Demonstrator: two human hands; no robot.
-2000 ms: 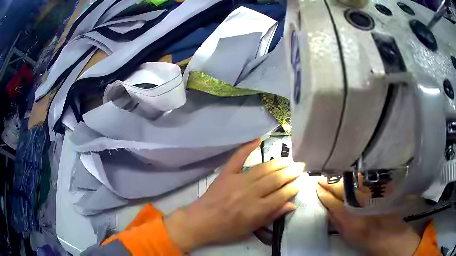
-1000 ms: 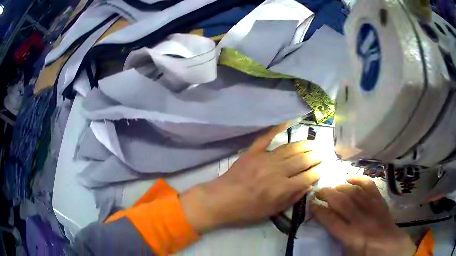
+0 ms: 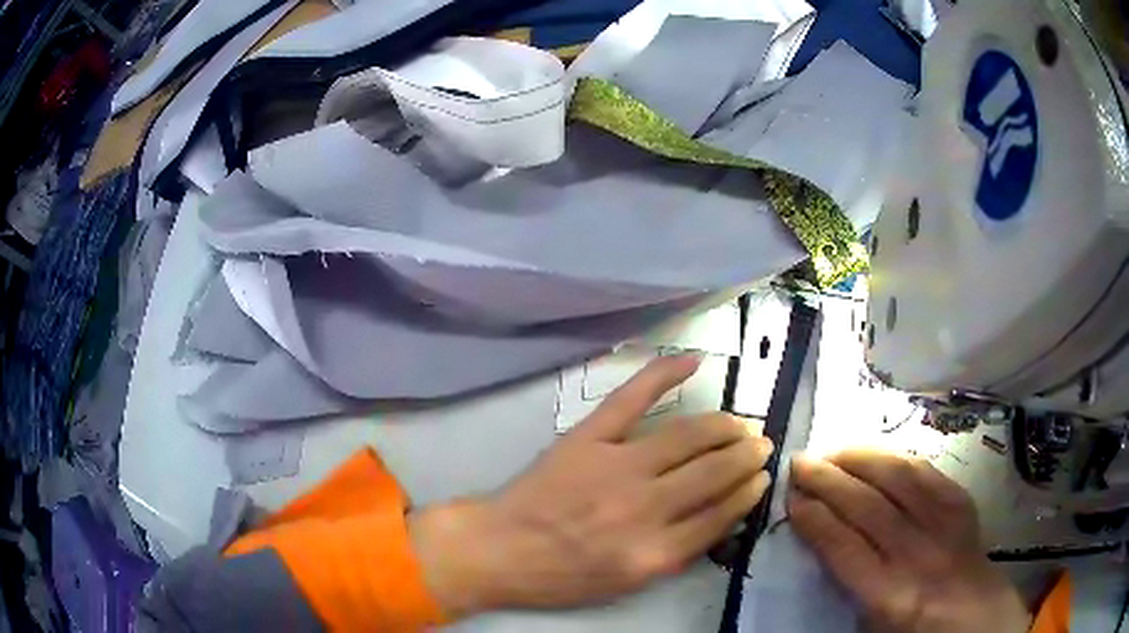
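A dark tape point(image 3: 787, 383) runs lengthwise along a light grey fabric strip point(image 3: 799, 575) on the machine bed, left of the sewing machine head point(image 3: 1009, 247). My left hand point(image 3: 594, 513) lies palm down, index finger apart, its other fingertips at the tape's left edge. My right hand point(image 3: 910, 538) lies on the strip's right side, fingers close together and bent; its thumb is hidden. The far end of tape and strip shows past my fingertips under bright lamp light. The presser foot and needle are not clearly visible in the glare.
Grey cut pieces point(image 3: 495, 235) lie left of the machine, with a white curled band point(image 3: 501, 118) and a yellow-green strip point(image 3: 656, 130) on them. Dark-edged strips point(image 3: 359, 50) are heaped behind. A purple object point(image 3: 93, 569) is low at the left.
The view has shifted right, so the machine head stands further right. My hands have drawn slightly apart, and the dark tape and strip now show between and beyond them.
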